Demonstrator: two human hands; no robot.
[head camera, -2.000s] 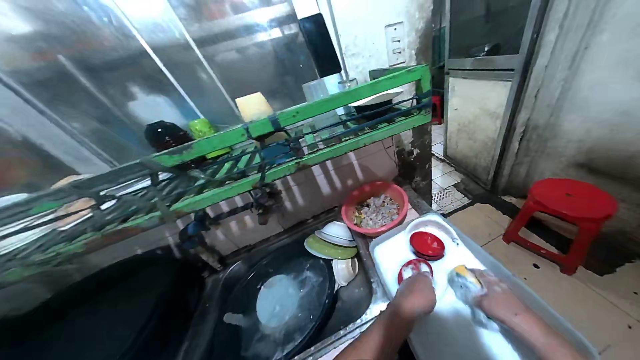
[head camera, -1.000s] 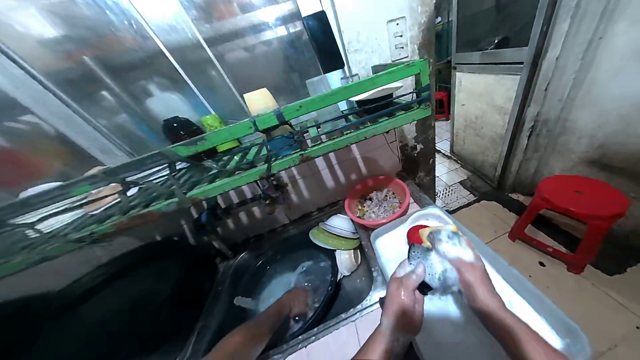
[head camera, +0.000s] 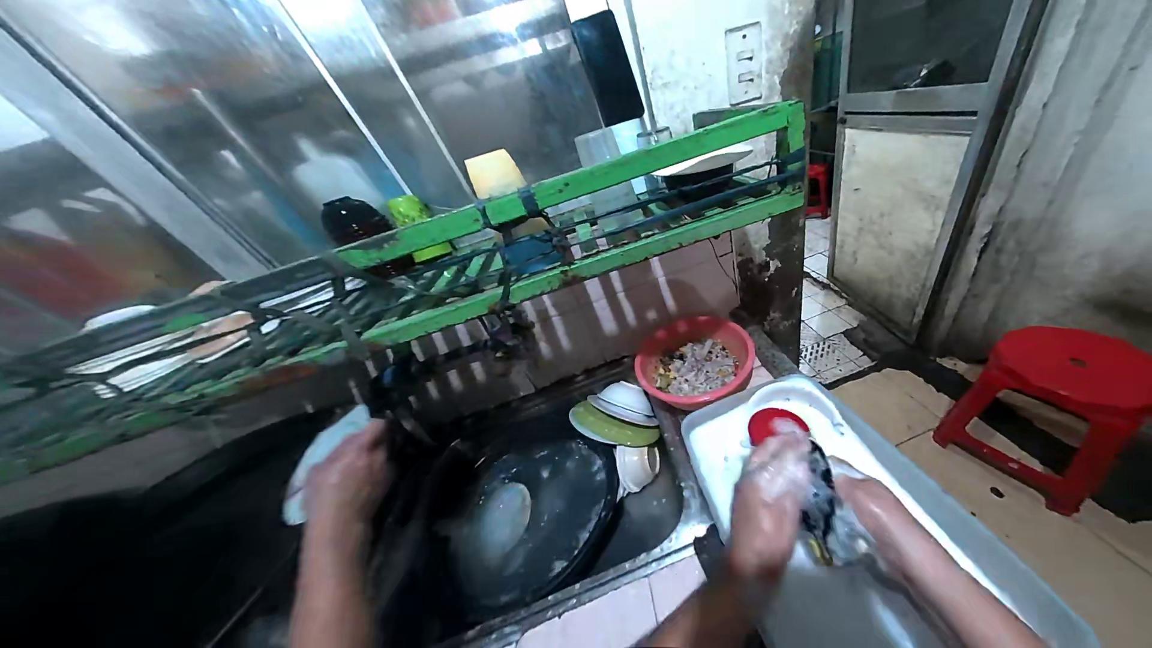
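Over the white tray, my left hand is covered in suds and grips a dark, foamy dish, blurred by motion. My right hand faces it from the right, closed around a soapy scrubbing pad pressed to the dish; its fingers are partly hidden. A red bowl lies in the tray just beyond my left hand. Farther left, another person's hand holds a pale dish beside a black basin of cloudy water, where a pale round dish shows.
White and green bowls and a white cup sit beside the basin. Behind the tray stands a pink-red bowl of food scraps. A green rack with dishes crosses behind the sink. A red stool stands right on the floor.
Two seconds ago my left hand was at a small red bowl; now it grips the dark dish. The other person's hand was in the basin one second ago and has moved left, holding a pale dish.
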